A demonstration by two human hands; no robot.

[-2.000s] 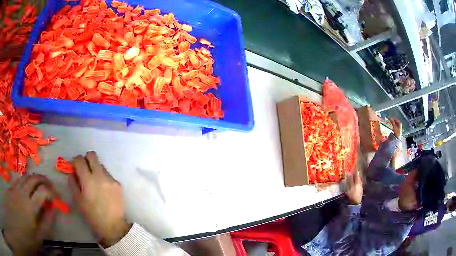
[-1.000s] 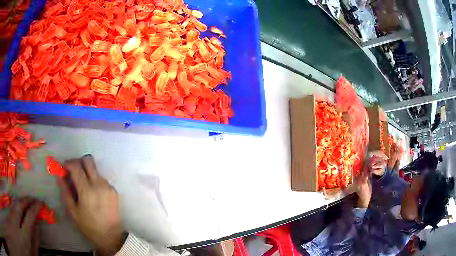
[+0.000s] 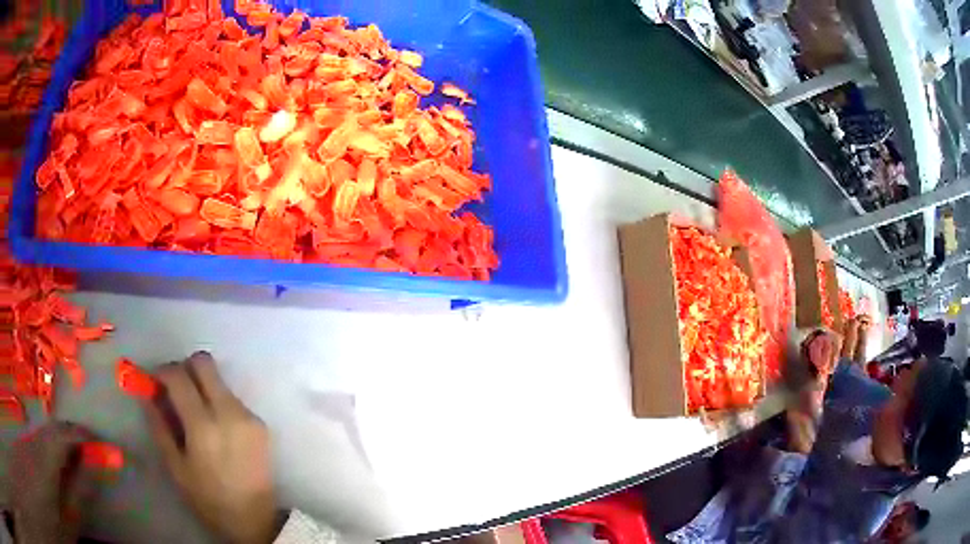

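My right hand (image 3: 221, 452) is over the pale table at the lower left, with an orange plastic part (image 3: 136, 378) between its fingertips. My left hand (image 3: 40, 478) is at the lower left corner, partly cut off and blurred, and holds another orange part (image 3: 102, 456) at its fingertips. The two hands are apart. A loose pile of orange parts (image 3: 37, 329) lies on the table at the left edge, beyond my left hand. A blue plastic bin (image 3: 527, 191) full of the same parts stands beyond my right hand.
A cardboard box (image 3: 652, 319) of orange parts stands on the table (image 3: 479, 393) at right, beside a pinkish bag (image 3: 764, 255) and another carton (image 3: 806, 278). People sit along the table's right side. A red stool (image 3: 612, 519) is below the edge. A dark green surface (image 3: 606, 96) runs behind.
The view has shifted slightly over the last two seconds. My hands have moved apart a little, each still with an orange part. The nearest other person's hands have moved.
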